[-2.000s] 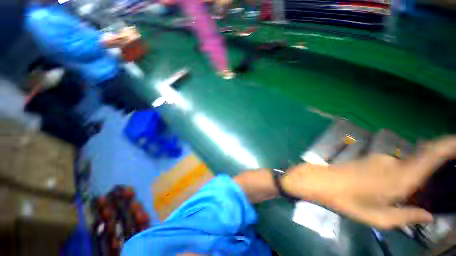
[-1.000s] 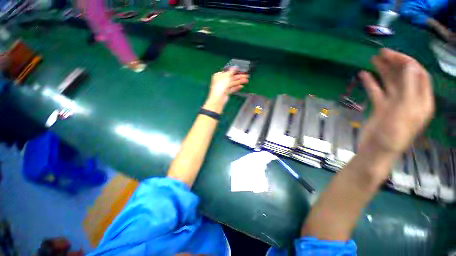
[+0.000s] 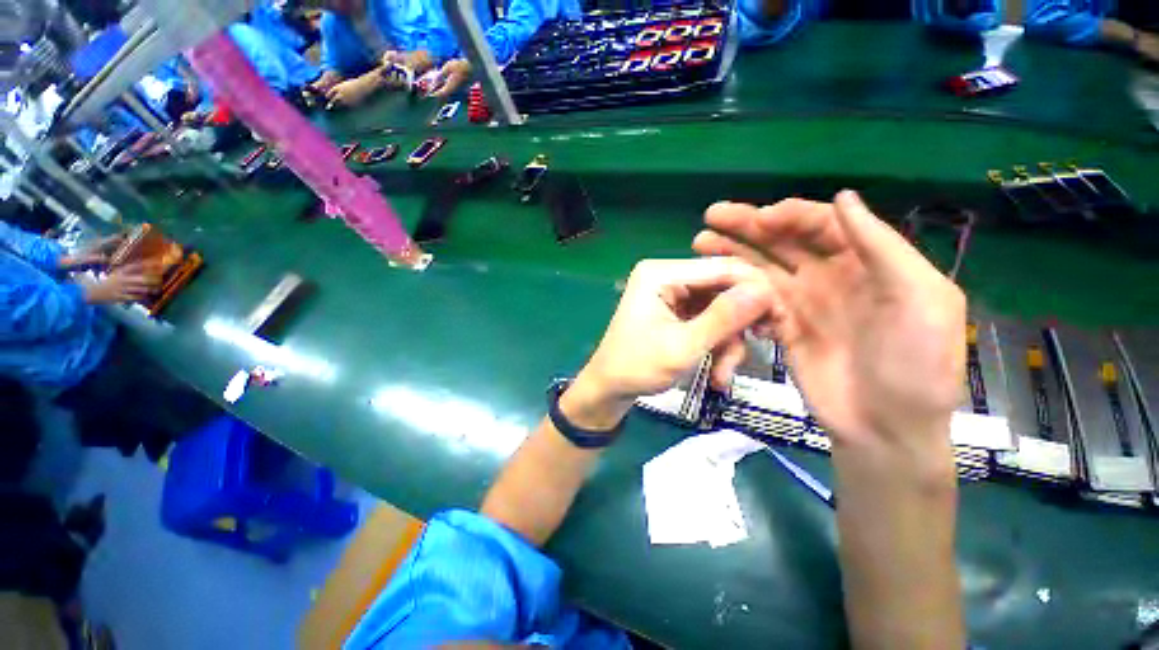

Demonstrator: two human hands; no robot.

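My left hand [image 3: 667,333], with a dark wrist band, is raised over the bench with its fingers curled and thumb against them; I see nothing in it. My right hand [image 3: 864,318] is raised beside it, touching or overlapping it, palm showing and fingers apart, empty. Silver display modules [image 3: 1045,391] with orange-yellow tabs lie in overlapping stacks below and right of my hands, partly hidden by them. White paper [image 3: 694,489] and a thin dark-blue stick [image 3: 801,472] lie in front of the stacks. A reddish phone frame [image 3: 943,235] lies behind my right hand.
A dark flat screen [image 3: 572,211] and phone parts [image 3: 427,152] lie on the green lane. A pink rod [image 3: 311,159] slants down at left. A black tray [image 3: 610,61] stands across the bench. Several people in blue sit around. A blue stool [image 3: 235,476] stands at lower left.
My left hand has come back from the lane and curled beside my right hand. The piece at its fingertips is no longer seen there. My right hand has moved left. The view has shifted.
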